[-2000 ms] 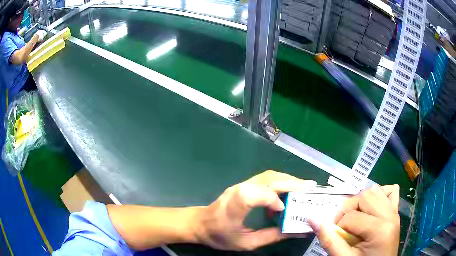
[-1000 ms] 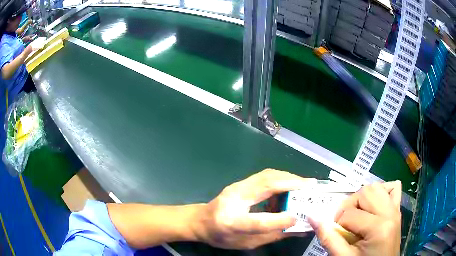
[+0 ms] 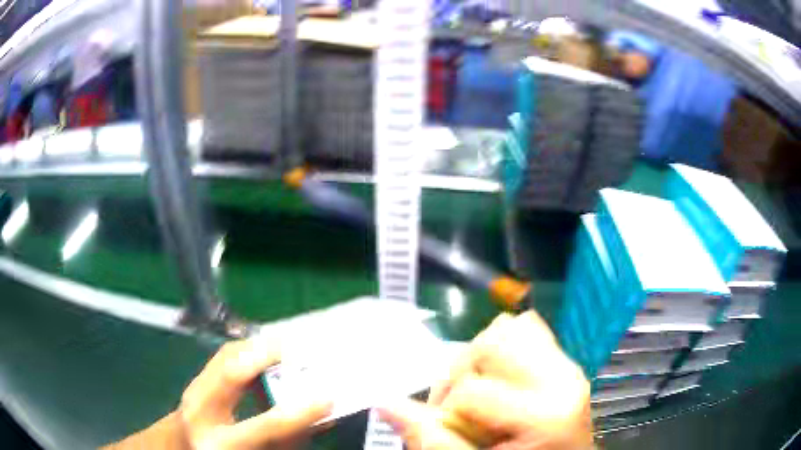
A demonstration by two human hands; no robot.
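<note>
A flat white product box with a teal edge is held between my two hands, tilted, its wide face showing. My left hand grips its left end with thumb and fingers. My right hand is at its right end, fingers curled over the edge. The frame is blurred, so a label or tool at my right fingertips cannot be made out. The label strip hangs from above behind the box and shows again below it.
Stacks of teal and white boxes stand at right. A larger grey pile is behind them. A metal post rises at left. A dark blue tube with orange ends crosses the green belt. A person in blue is at back right.
The view has swung right, bringing the box stacks into sight. The box is tilted now and shows its wide white face instead of its printed narrow end. Both hands still hold it.
</note>
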